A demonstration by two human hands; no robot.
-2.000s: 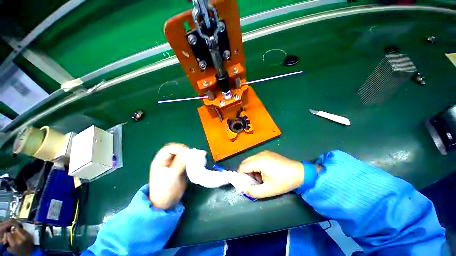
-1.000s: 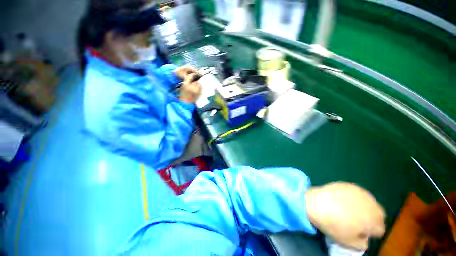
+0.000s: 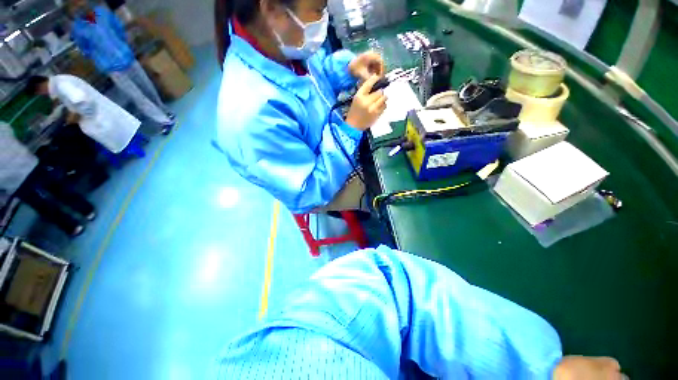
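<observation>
My left hand (image 3: 589,367) is at the bottom right, cut off by the picture's edge. Only its back and wrist show beyond the blue sleeve, so I cannot tell whether it holds anything. My right hand is not in view. The white box (image 3: 554,178) lies nearest on the green bench, on a clear plastic bag (image 3: 572,223). A small dark and silvery part (image 3: 611,199) lies just right of the box.
Cream rolls (image 3: 537,74) stand behind the box. A blue device (image 3: 461,154) with black and yellow cables is left of it. A masked person in blue (image 3: 275,126) sits at the bench, hands raised around a small item. Other people and a carton (image 3: 163,70) are farther left.
My view has swung left, away from the orange fixture. My left hand has shifted to the picture's lower right edge. The white piece, earlier between both hands, is out of view.
</observation>
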